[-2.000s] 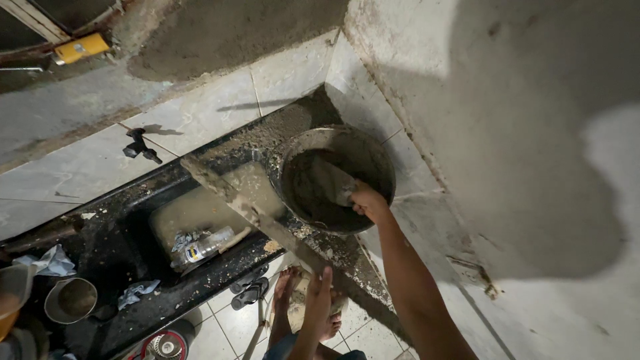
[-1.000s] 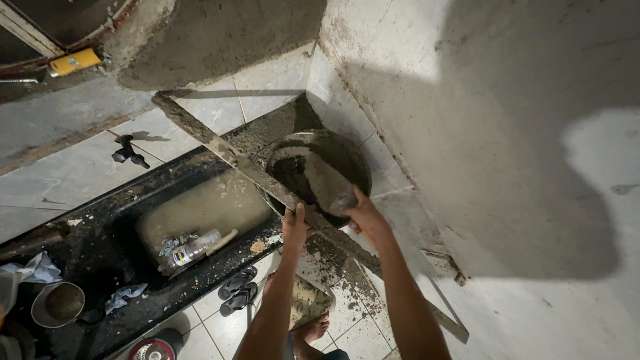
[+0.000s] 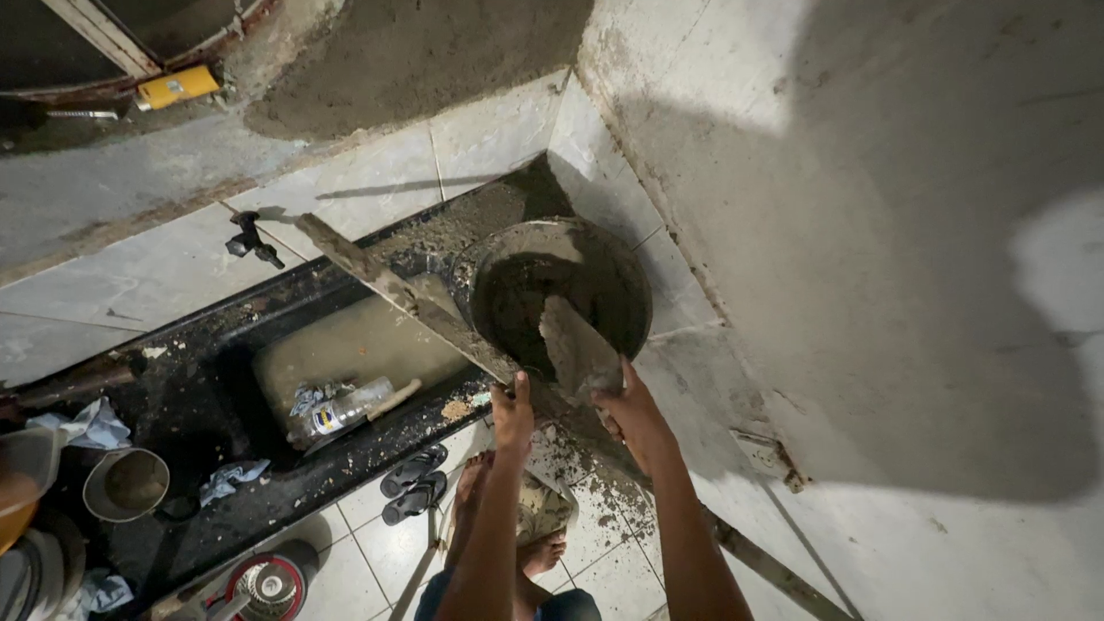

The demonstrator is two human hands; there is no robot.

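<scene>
A long mortar-smeared straightedge slants from near the tap, past the bucket, down to the lower right. My left hand grips it near its middle, just below the bucket's rim. In my right hand is a trowel, its blade coated with grey mortar and its tip over the near part of the bucket's opening. The round bucket stands on the black counter in the corner, with dark wet mortar inside. Part of the straightedge is hidden behind my right hand and forearm.
Left of the bucket, a sink holds murky water and a plastic bottle. A black tap projects from the tiled wall. A metal pot sits on the counter. Sandals, a fan and mortar crumbs are below.
The trowel has come from inside the bucket to its near side. My left hand keeps hold of the straightedge, whose far end swung up towards the wall and is now lower again.
</scene>
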